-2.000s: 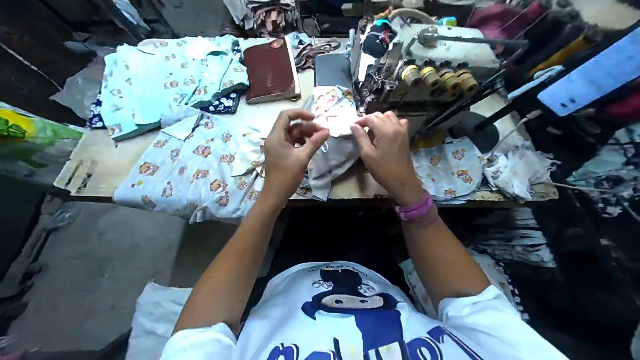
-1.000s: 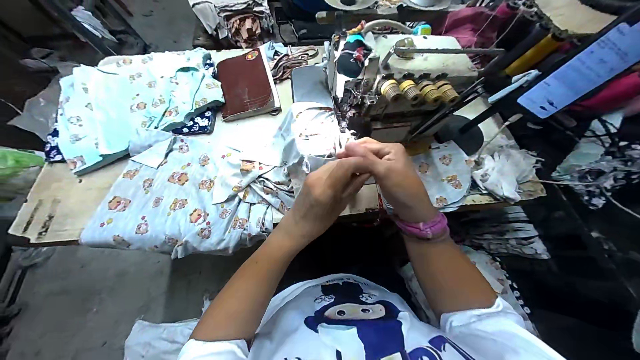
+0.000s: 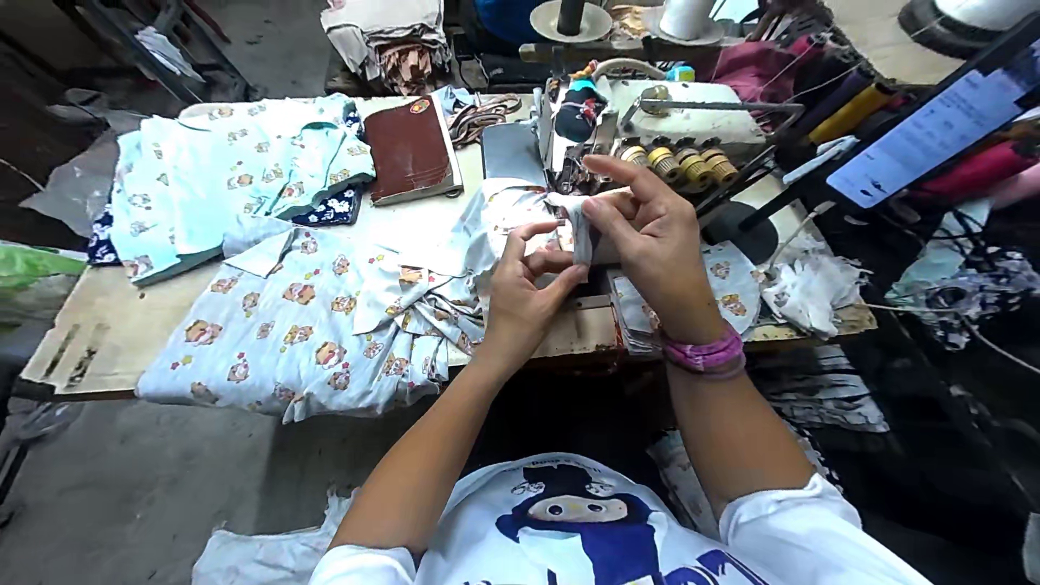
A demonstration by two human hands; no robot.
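Note:
My left hand (image 3: 532,288) pinches the lower edge of a pale printed fabric piece (image 3: 580,231) between thumb and fingers. Above and to the right, my right hand (image 3: 650,227) holds the upper part of that piece between thumb and index finger, its other fingers spread. Both hands are in front of a sewing machine (image 3: 691,118) with several yellow dials, likely an overlock. More of the light cloth (image 3: 504,213) lies bunched just left of the needle area, which my right hand partly hides. A large bear-print cloth (image 3: 276,325) spreads over the table to the left.
Folded mint garments (image 3: 236,171) lie at the table's back left, beside a worn dark red book (image 3: 410,150). White scraps (image 3: 812,284) are heaped at the right edge, near cut printed pieces (image 3: 731,284). A black stand (image 3: 780,203) carries a paper with writing. Thread cones stand behind the machine.
My hands were together a second ago; now they are apart, with the fabric piece stretched between them. My right hand has risen, and its fingers have spread.

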